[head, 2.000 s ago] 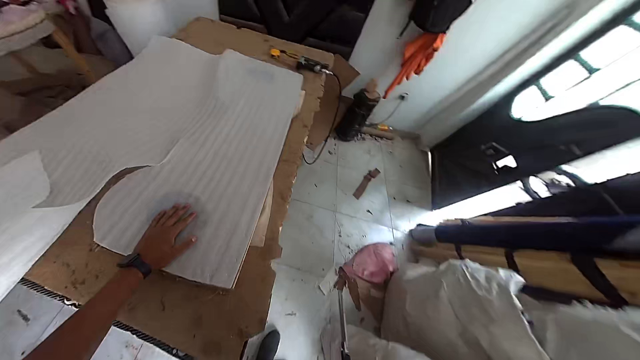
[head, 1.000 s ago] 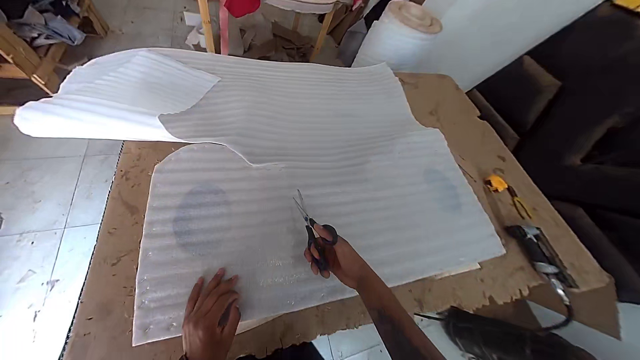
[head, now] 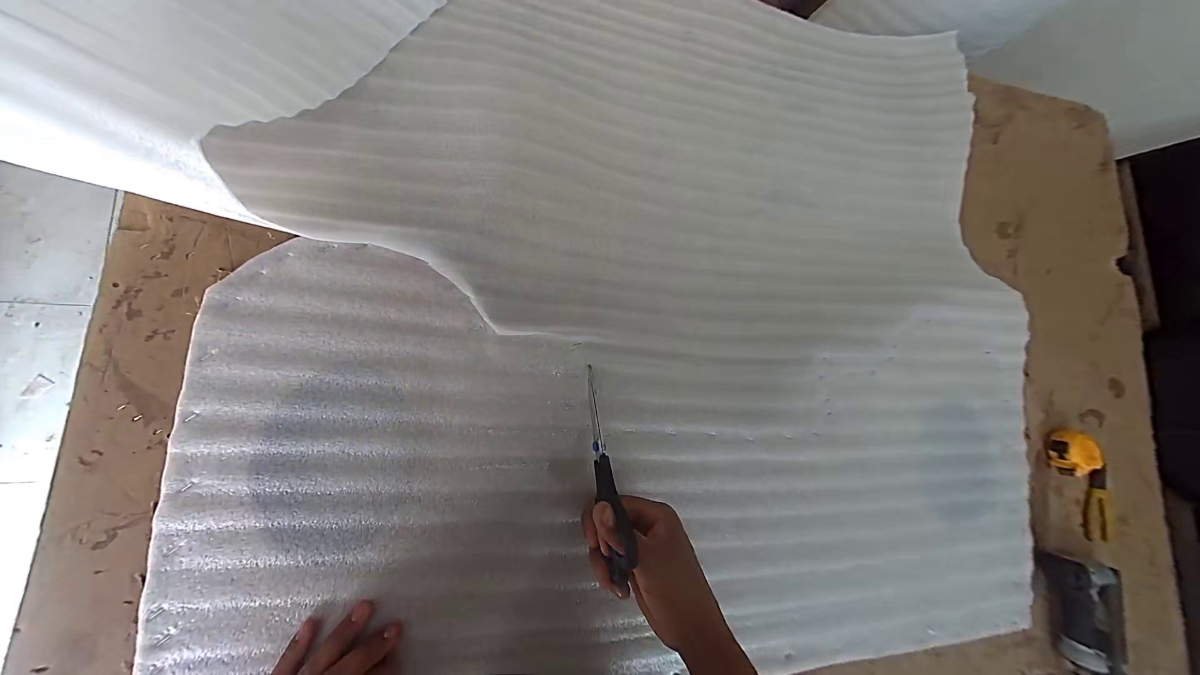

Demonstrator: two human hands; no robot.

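A large white foam sheet (head: 712, 234) with a ribbed look covers most of the work surface, and a curved cut edge runs across its left half. My right hand (head: 647, 562) grips black-handled scissors (head: 609, 487), their blades near together and pointing away from me, close to the inner end of that cut. Flat on the foam at the bottom left rest the fingers of my left hand (head: 342, 647), with nothing in them; the rest of that hand is out of view. Small staples show along the left edge of the foam, and darker round patches show through it.
Brown board (head: 1059, 206) shows around the foam. On its right side lie a yellow tape measure (head: 1074, 453), a yellow-handled tool (head: 1095, 506) and a dark power tool or similar device (head: 1083, 605). Tiled floor (head: 47, 244) is at the left. Dark furniture stands at the far right.
The scissors were open one second ago and their blades are now nearer together, farther toward the cut edge. Two seconds ago no scissors were in view. The view has moved closer to the foam.
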